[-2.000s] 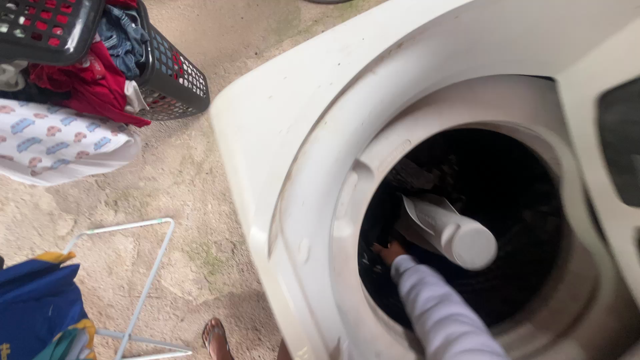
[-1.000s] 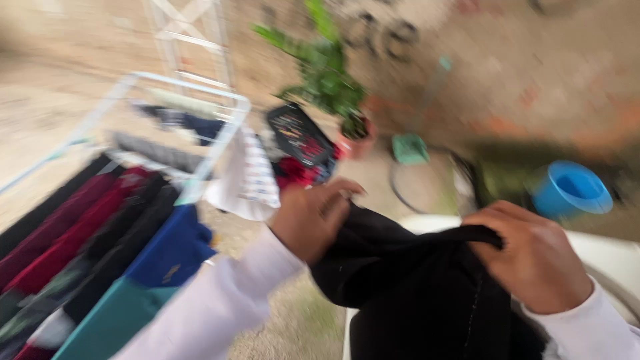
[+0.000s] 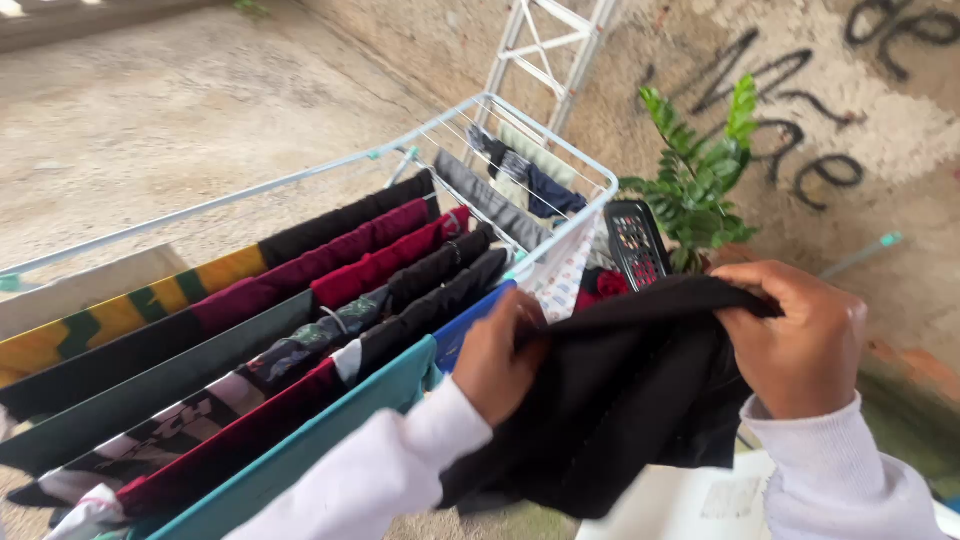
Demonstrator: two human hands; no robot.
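A black cloth garment (image 3: 615, 397) hangs between my two hands, its upper edge stretched from one to the other. My left hand (image 3: 501, 358) is closed on its left end, close to the blue and teal cloths on the drying rack. My right hand (image 3: 802, 337) pinches the other end between thumb and fingers. Both arms wear white long sleeves. Below the garment, part of the white washing machine (image 3: 675, 499) shows. The garment's lower part hangs in folds, and its exact kind cannot be told.
A folding drying rack (image 3: 225, 199) full of clothes fills the left. Behind it a white metal ladder (image 3: 551, 60) leans near the wall. A green potted plant (image 3: 701, 180) and a black plastic laundry basket (image 3: 637, 244) stand beyond my hands.
Two seconds ago an arm reached into the washing machine's drum; one second ago both hands held the black garment. The view has swung up and left toward the rack.
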